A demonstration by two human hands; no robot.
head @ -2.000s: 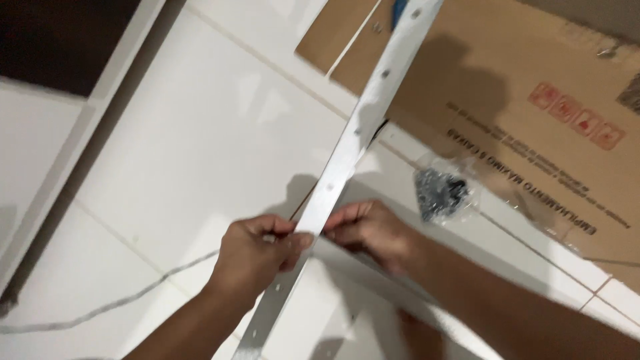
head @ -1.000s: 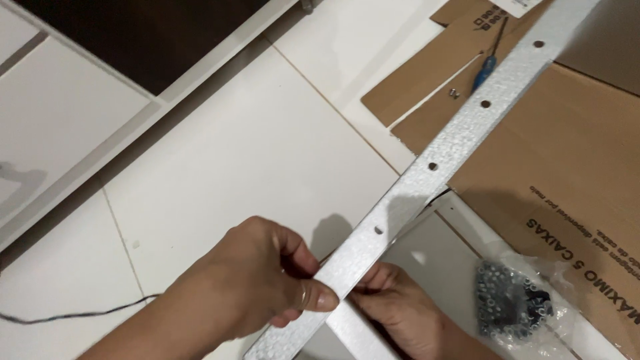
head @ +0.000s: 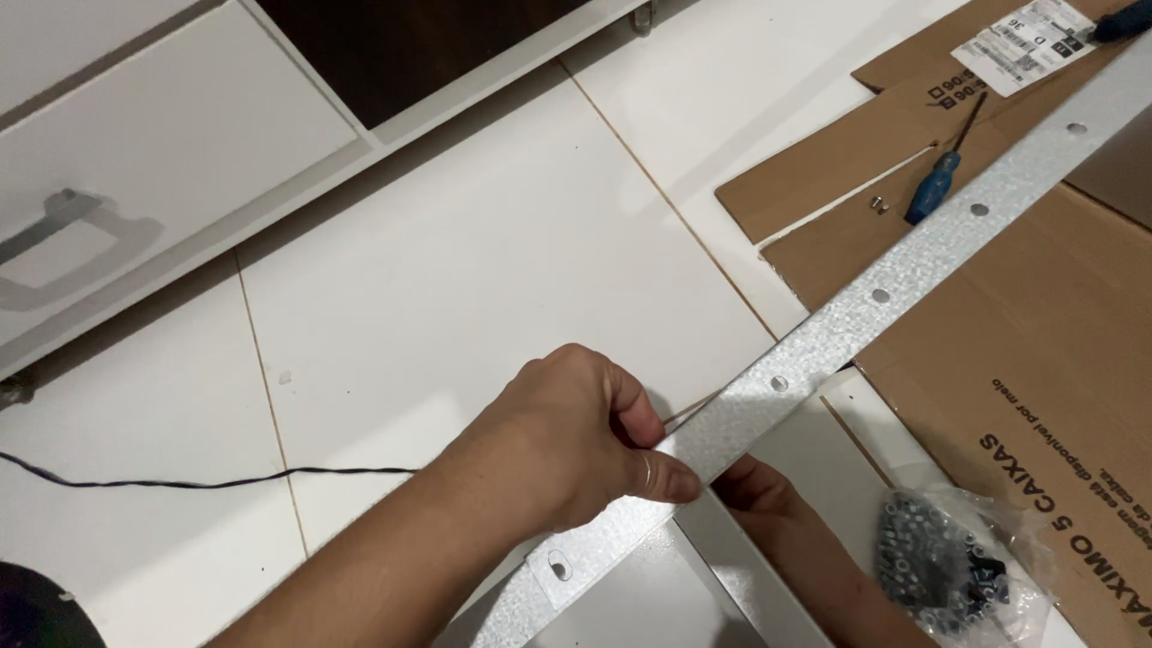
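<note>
A long galvanized metal strip with punched holes (head: pixel 837 333) crosses the view diagonally, from lower middle to the upper right corner. My left hand (head: pixel 585 441) grips its near edge, thumb on top and fingers curled at the side. Behind the strip, my right hand (head: pixel 774 504) reaches under its far edge, where a white panel or shelf (head: pixel 747 567) meets it; the fingertips are partly hidden, so what they touch is unclear. A clear plastic bag of nuts and bolts (head: pixel 945 558) lies to the right of my right hand.
Flattened cardboard (head: pixel 1008 342) covers the floor at right, bearing a blue-handled screwdriver (head: pixel 933 189), small metal fasteners (head: pixel 879 205) and a printed label (head: pixel 1026 45). A white cabinet with a drawer (head: pixel 180 153) stands at upper left. A thin black cable (head: pixel 180 484) runs across the white floor tiles (head: pixel 468 270).
The view has shifted, now showing more of the cabinet and the screwdriver. Both hands remain at the joint of strip and white panel.
</note>
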